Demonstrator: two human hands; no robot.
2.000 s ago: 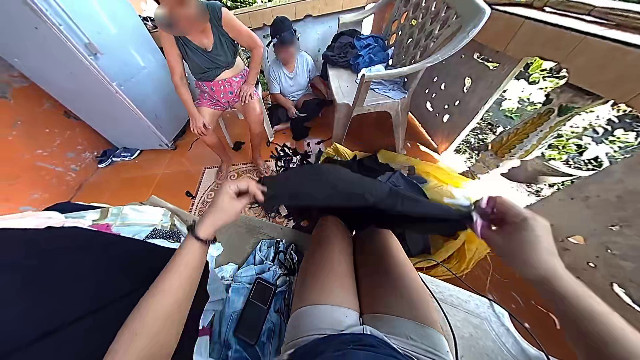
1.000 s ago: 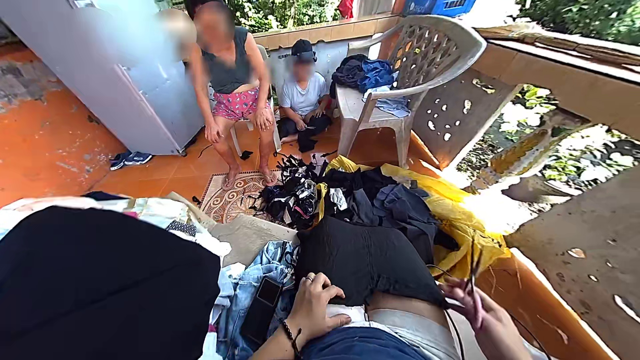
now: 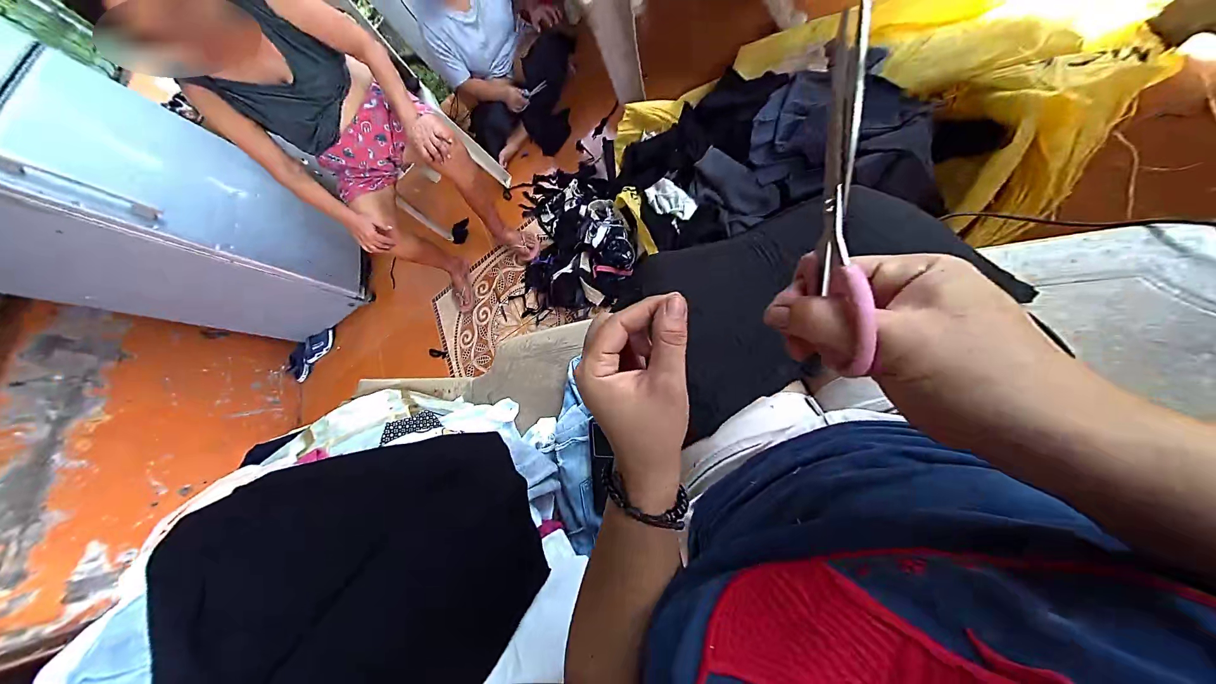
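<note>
My right hand (image 3: 855, 313) holds scissors with pink handles (image 3: 863, 323), their blades upright and nearly together. A black cloth (image 3: 741, 304) lies over my lap beneath both hands. My left hand (image 3: 636, 370), with a dark bracelet at the wrist, is raised above the cloth's left part, thumb and fingertips together; whether a small scrap or thread is pinched there cannot be seen. To the left, a larger black cloth (image 3: 351, 560) rests on a pile of light fabrics (image 3: 380, 418). A phone by my left wrist is mostly hidden.
Cut dark scraps (image 3: 584, 237) are heaped on a patterned mat (image 3: 484, 294). Dark garments (image 3: 807, 133) lie on a yellow sack (image 3: 1054, 114). One person (image 3: 313, 104) sits beside a refrigerator (image 3: 171, 199); another person (image 3: 475, 57) behind holds dark cloth. A cable runs at right.
The black cloth was stretched between my hands, then came down over my lap. My left hand has lifted from it, and the scissors now point upward. The view has tilted down.
</note>
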